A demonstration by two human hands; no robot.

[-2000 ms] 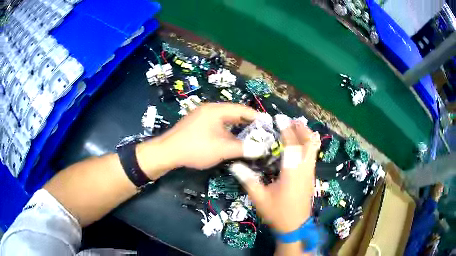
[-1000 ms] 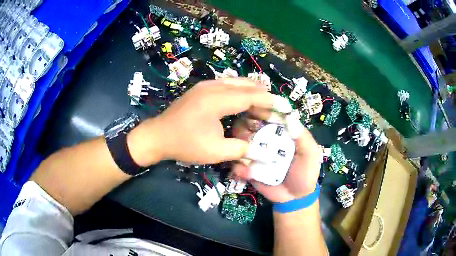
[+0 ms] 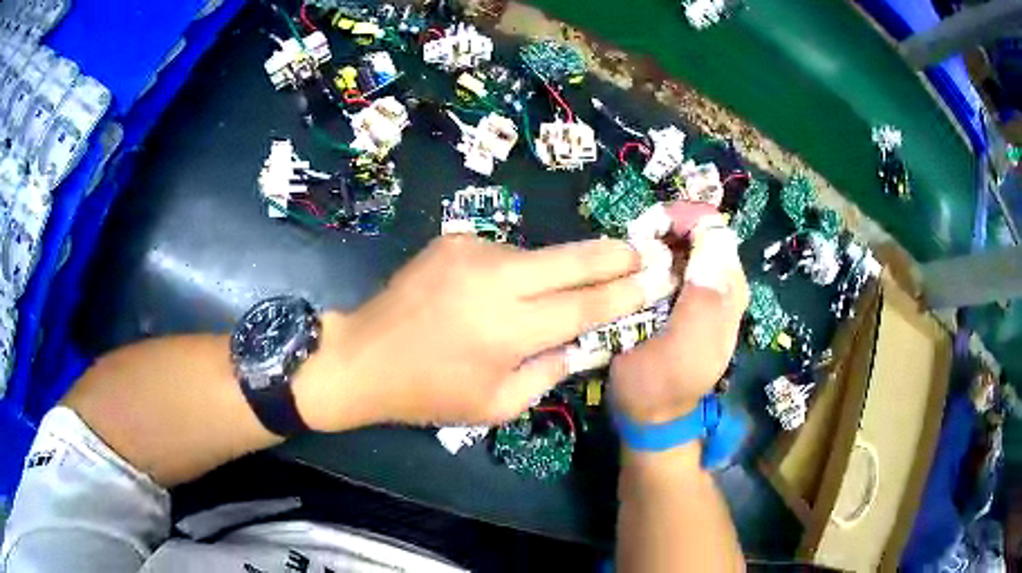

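Note:
My left hand [image 3: 482,325], with a black watch on the wrist, and my right hand [image 3: 684,325], with a blue wrist strap, meet at centre right. White coverings show on the fingertips. Between them they hold a white plastic housing [image 3: 611,339], mostly hidden by the fingers; a strip of small parts shows along its open side. Wired board assemblies lie around the hands: a green circuit board [image 3: 535,444] below them, a white socket block [image 3: 566,143] with a red wire above them, and a green board [image 3: 619,202] just behind the fingertips.
More wired assemblies lie scattered on the dark bench mat [image 3: 213,269]. A green conveyor belt [image 3: 784,123] with a worn edge crosses behind, carrying a few units. Blue trays with whitish shells [image 3: 45,146] stand at left. An open cardboard box [image 3: 885,414] holding a pale ring is at right.
The housing has turned from face up, with its slots showing, to edge-on between both hands. My left hand now covers much of it. The view has shifted, so the bench items sit higher and further left.

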